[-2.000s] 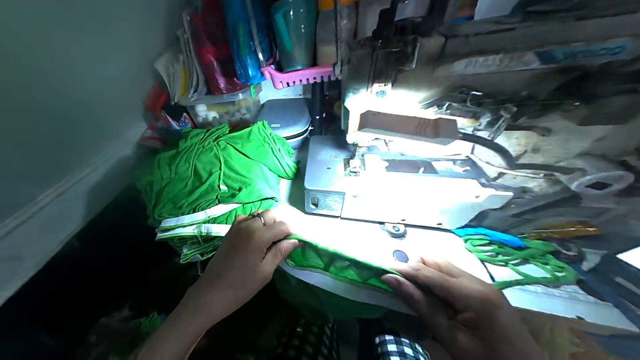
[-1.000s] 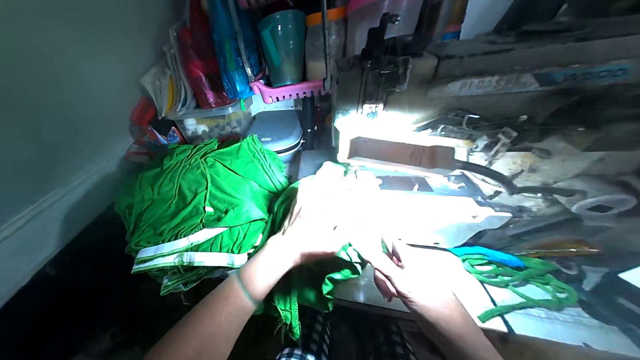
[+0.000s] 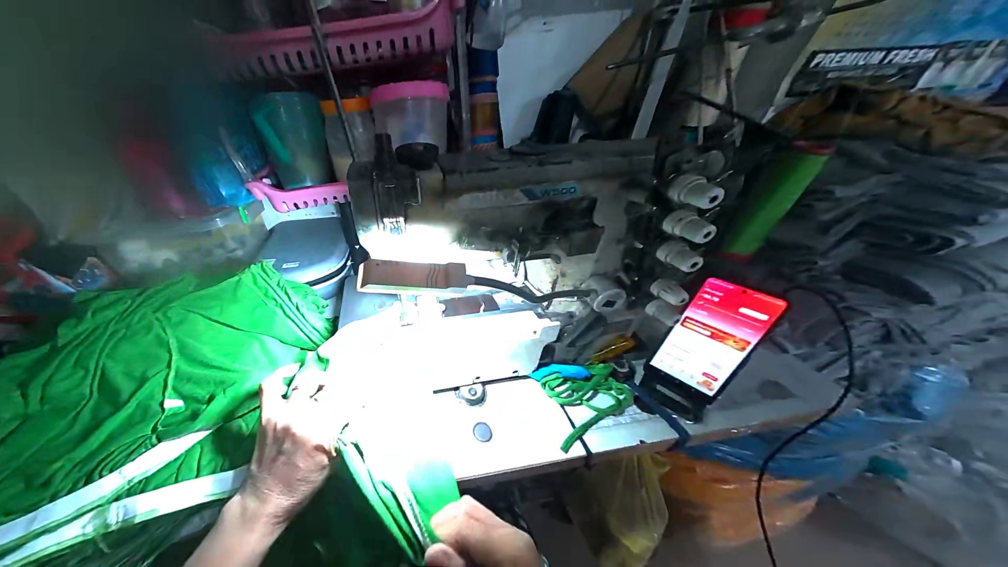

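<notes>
Green fabric with white edging (image 3: 157, 370) lies heaped at the left of the sewing machine (image 3: 512, 197). My left hand (image 3: 291, 445) is at the edge of that heap with its fingers closed on green cloth; glare washes out part of the fingers. Low in the view, my right hand (image 3: 480, 535) pinches a folded green edge with a pale strip, which hangs off the table's front. The machine's bright lamp hides much of the needle area, and a white plate (image 3: 496, 342) extends to its right.
A lit phone (image 3: 717, 335) stands on a holder at the table's right, its cable (image 3: 811, 425) hanging down. Green cord (image 3: 587, 398) and a blue-handled tool (image 3: 561, 372) lie by the machine. Behind are a pink basket (image 3: 303, 195) and a grey case (image 3: 307, 248). Plastic bags (image 3: 630, 504) hang below.
Two seconds ago both hands held a green strip along the table's front edge. Now my right hand is lower, holding a fabric edge. The view has swung right, bringing the phone into sight.
</notes>
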